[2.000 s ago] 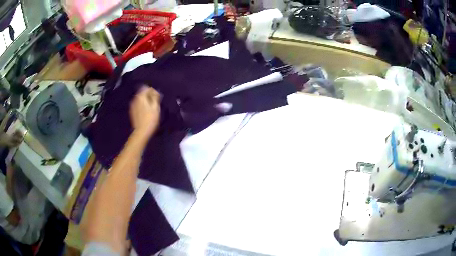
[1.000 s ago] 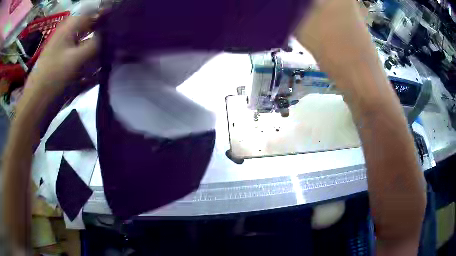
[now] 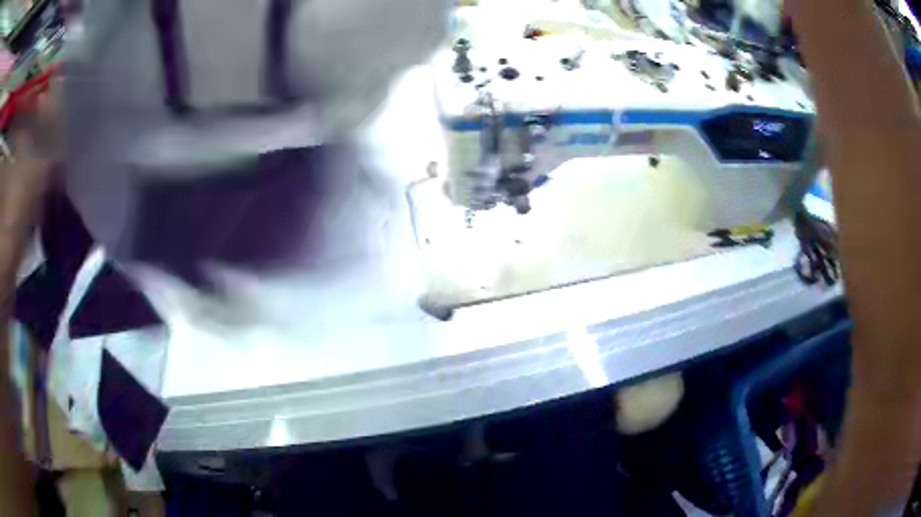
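A large garment panel (image 3: pixel 237 207) hangs blurred over the left part of the table, dark purple with a broad pale grey side showing. My left hand (image 3: pixel 28 167) is blurred and cut off at the left edge; its fingers and grip cannot be made out. My right forearm runs up the right edge, and the hand itself is beyond the top of the picture. The white sewing machine (image 3: pixel 626 151) stands right of the panel, with its needle area (image 3: pixel 495 192) apart from the cloth.
Small dark cut pieces (image 3: pixel 131 409) lie at the lower left. Yellow-and-black thread snips (image 3: pixel 742 236) and black-handled scissors (image 3: pixel 816 250) lie at the right. A blue plastic basket (image 3: pixel 742 444) holds scraps below the table's scaled front edge (image 3: pixel 424 389). A red basket edge shows far left.
The panel now shows mostly its pale side and hangs farther left. My left hand has moved to the left edge, my right forearm farther right. The view has shifted toward the machine.
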